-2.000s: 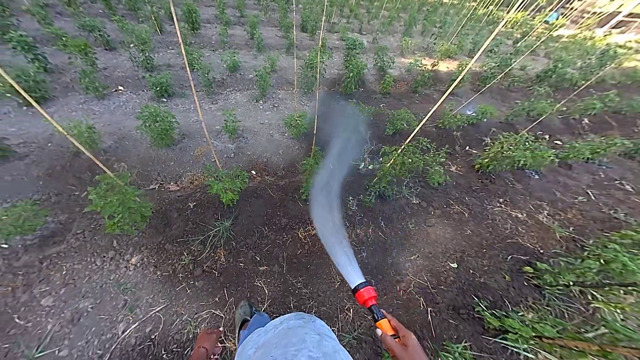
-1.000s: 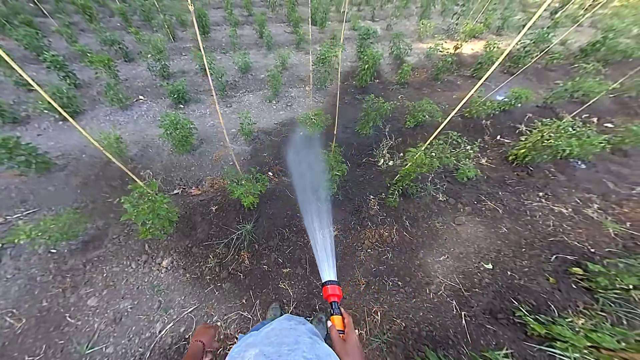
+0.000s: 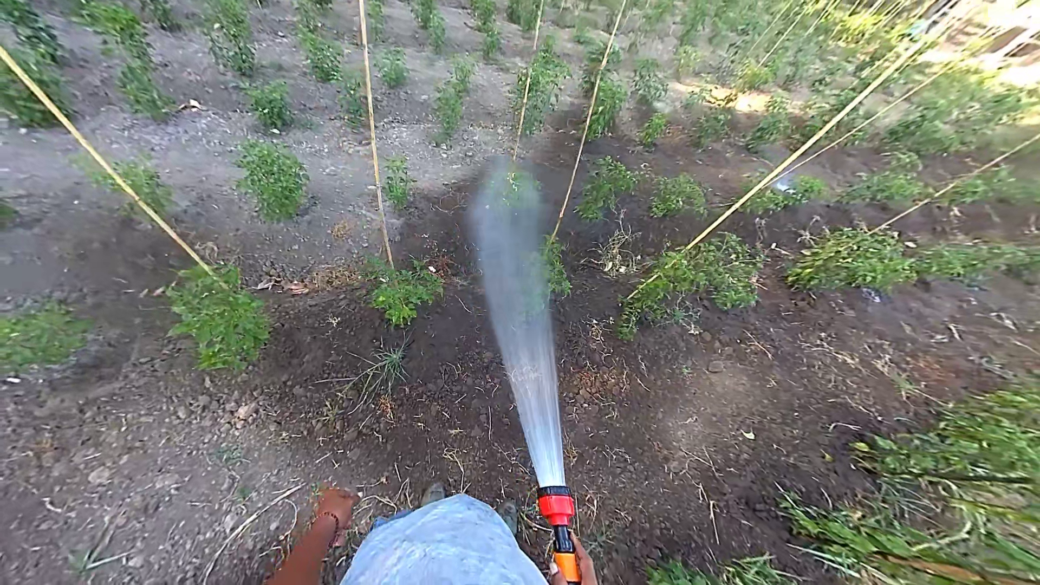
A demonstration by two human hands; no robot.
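Note:
At the bottom of the head view, my right hand (image 3: 582,562) grips a hose spray nozzle (image 3: 557,512) with a red and black head and an orange and black handle. A wide water spray (image 3: 520,325) leaves it, pointing away from me and slightly left, over dark wet soil and small green plants. My left hand (image 3: 336,508) hangs low at the left of my light blue shirt, near no tool; its fingers are too unclear to tell whether it is open. A leafy plant (image 3: 405,291) stands left of the spray, and another (image 3: 554,266) is partly behind it.
Thin wooden stakes (image 3: 372,138) stand or lean among rows of young plants. A long slanting stake (image 3: 780,171) rises to the right from a bushy plant (image 3: 707,272). Cut or fallen greenery (image 3: 959,479) lies at the lower right. My shoes show partly beneath the shirt.
The spray leaned left with a curve two seconds ago; it is now straighter. My right hand has kept hold of the nozzle. My left hand shows at the lower left throughout.

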